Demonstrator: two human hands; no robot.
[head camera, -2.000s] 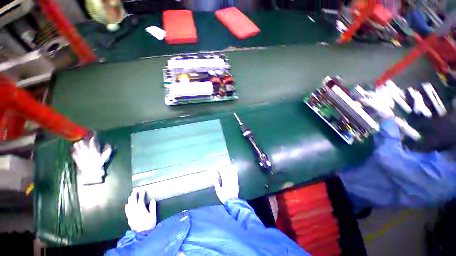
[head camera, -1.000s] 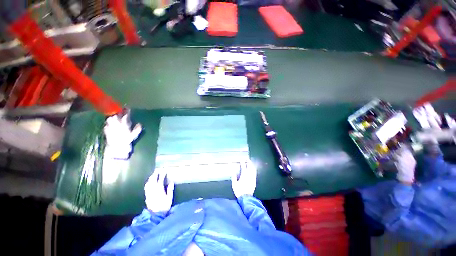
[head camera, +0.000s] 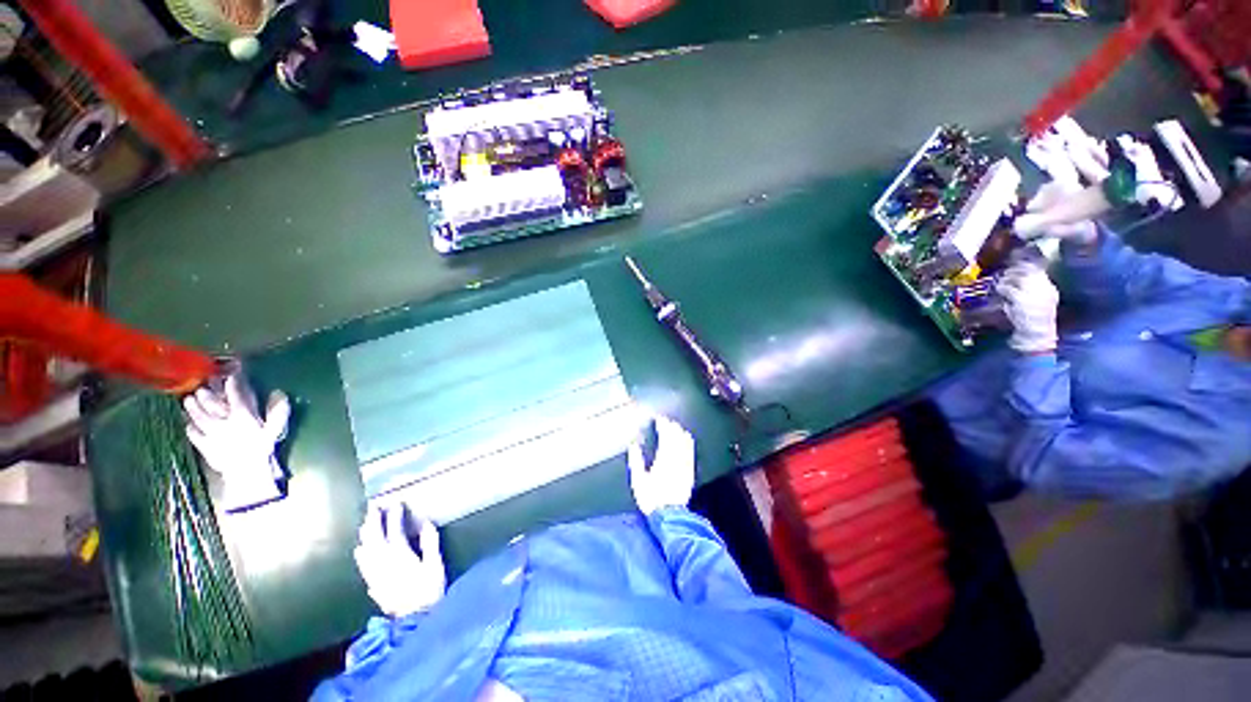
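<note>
A flat pale grey-green mat (head camera: 480, 377) with a lighter strip along its near edge lies in front of me, with nothing on it. My left hand (head camera: 399, 560), in a white glove, rests at the mat's near left corner, fingers a little apart and empty. My right hand (head camera: 663, 465), also white-gloved, rests beside the near right corner, thumb and fingers apart and empty. A dark electric screwdriver (head camera: 696, 348) lies right of the mat, its tip pointing away from me.
A circuit board (head camera: 519, 167) sits on the green conveyor belt (head camera: 281, 244). A white glove (head camera: 240, 439) and thin green strands (head camera: 192, 555) lie left. A neighbouring worker in blue (head camera: 1098, 370) handles another board (head camera: 949, 226). Red pads (head camera: 864, 535) fill a black bin below the bench.
The view has tilted and shifted, so the bench looks slanted. My right hand has moved slightly off the mat's near right corner. The neighbour's hands have moved around their board.
</note>
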